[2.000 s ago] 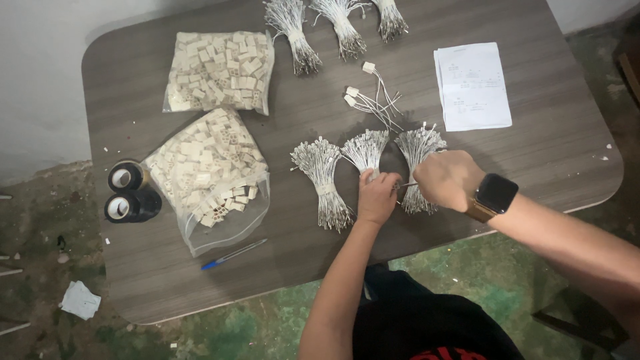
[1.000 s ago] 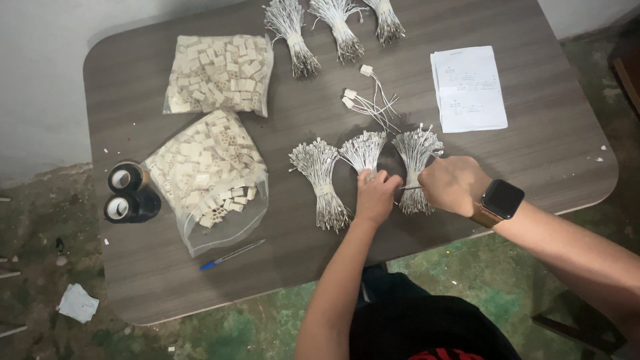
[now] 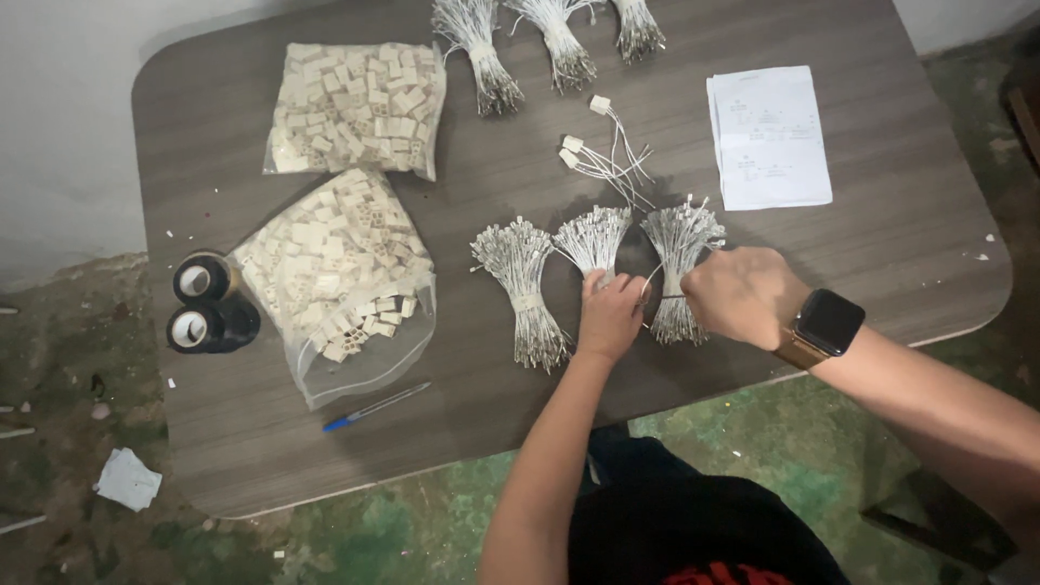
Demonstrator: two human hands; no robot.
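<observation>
My left hand (image 3: pixel 613 313) lies over the lower part of the middle bundle of white wires (image 3: pixel 595 240), fingers bent, with a thin pale wire (image 3: pixel 653 280) curving by its fingertips. What those fingers grip is hidden. Curled closed, my right hand (image 3: pixel 743 292) is at the right bundle of wires (image 3: pixel 678 236), and a thin dark strand or rod (image 3: pixel 673 296) runs from it across that bundle's waist. To the left is another wire bundle (image 3: pixel 524 301), wrapped round its middle. Above them lie a few white connectors (image 3: pixel 572 145) with wires attached.
Two clear bags of cream connectors (image 3: pixel 357 110), the lower bag (image 3: pixel 341 252) open, lie at left beside black tape rolls (image 3: pixel 195 328) and a blue-capped pen (image 3: pixel 376 406). More wire bundles (image 3: pixel 561 45) are at the top, printed sheets (image 3: pixel 772 138) at right. The table edge (image 3: pixel 374 483) is near my body.
</observation>
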